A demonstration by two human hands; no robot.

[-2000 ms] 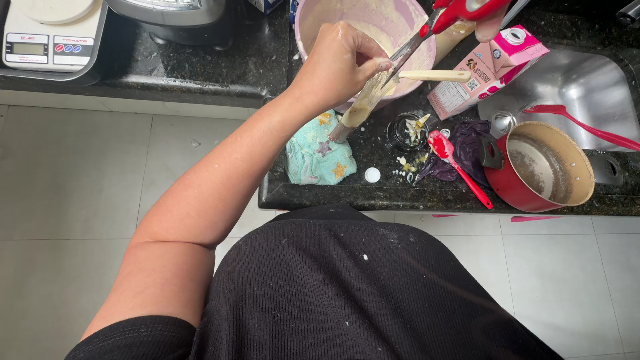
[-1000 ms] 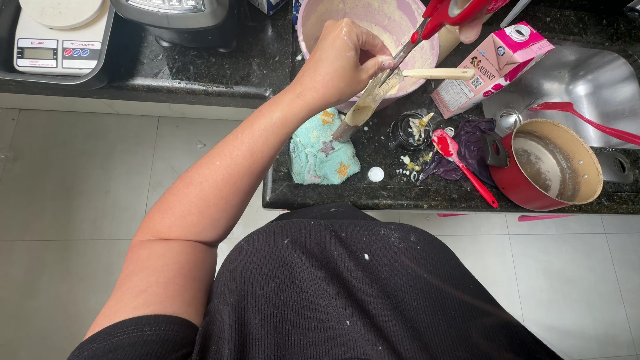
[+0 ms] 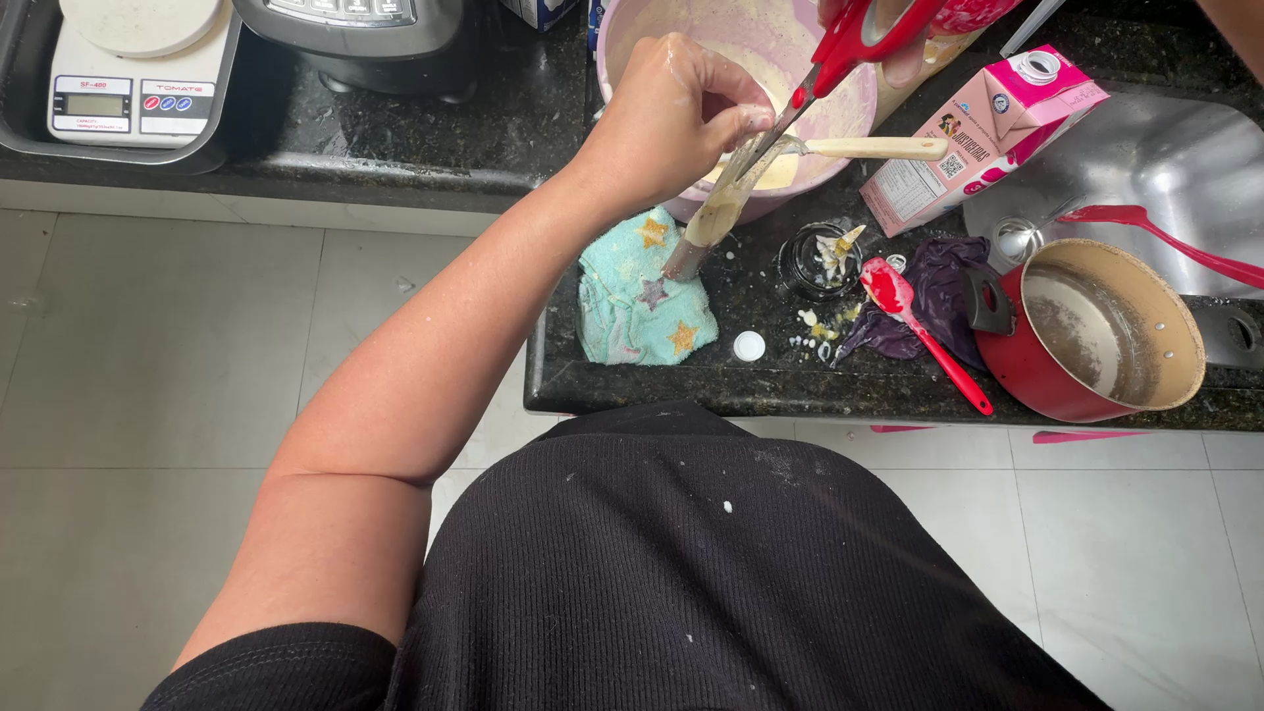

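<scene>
My left hand (image 3: 681, 118) pinches the upper end of a clear plastic bag (image 3: 719, 212) with pale batter-like residue inside, its lower end hanging by a folded towel. At the top edge, my right hand (image 3: 901, 54) is on the handles of red-handled scissors (image 3: 834, 59), whose blades lie against the bag. Behind is a pink bowl (image 3: 637, 25) with pale batter on its inner wall. A utensil with a cream handle (image 3: 879, 148) rests across the bowl's rim. Part of my right hand is cut off by the frame's edge.
A turquoise star-patterned towel (image 3: 642, 311), white cap (image 3: 749, 346), small glass bowl (image 3: 820, 262), red spatula (image 3: 923, 331) and dark purple plastic (image 3: 933, 291) lie near the counter edge. A carton (image 3: 973, 138), red saucepan (image 3: 1062, 360) and steel sink (image 3: 1175, 158) stand right; a kitchen scale (image 3: 128, 94) is left.
The scissors have shifted slightly, and their blades now lie lower along the bag. My left hand keeps its pinch near the bowl.
</scene>
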